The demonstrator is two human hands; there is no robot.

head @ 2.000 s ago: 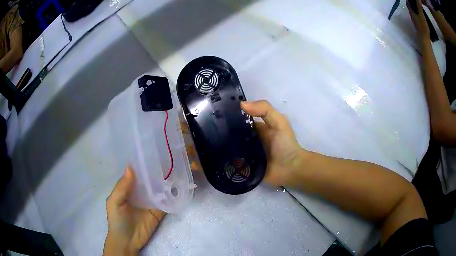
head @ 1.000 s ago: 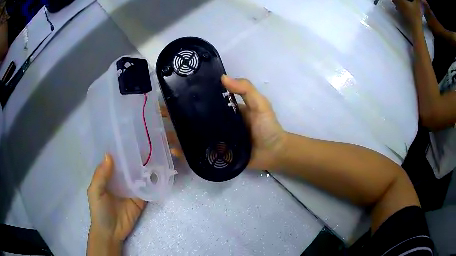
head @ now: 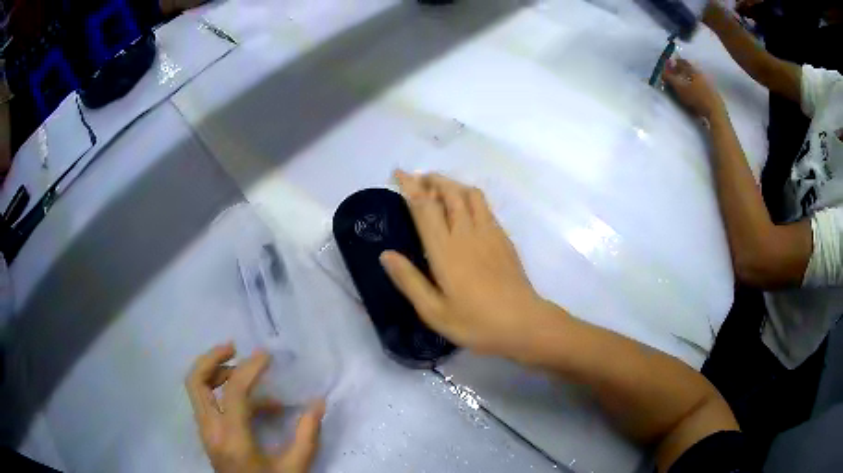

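Observation:
The black base housing point(head: 374, 268) lies on the white sheet in the middle, its other face up, with a slotted grille near its far end. My right hand point(head: 462, 263) grips its right side, thumb over the top, hiding part of it. The frosted translucent housing point(head: 291, 323) is to its left, apart from it and blurred, with a dark narrow shape inside. My left hand point(head: 245, 411) is at its near end, fingers curled but apart, and appears to hold nothing. The fan and red wire cannot be made out.
A neighbouring worker's arm point(head: 739, 194) reaches over the right edge, a hand near a thin dark tool point(head: 662, 63). A dark rounded object point(head: 120, 74) stands at the far left. Taped seams cross the white table sheet point(head: 555, 166).
The black base has been turned over and put down on the sheet. The translucent housing is lower, and my left hand has let go of it. The neighbour's hand has moved.

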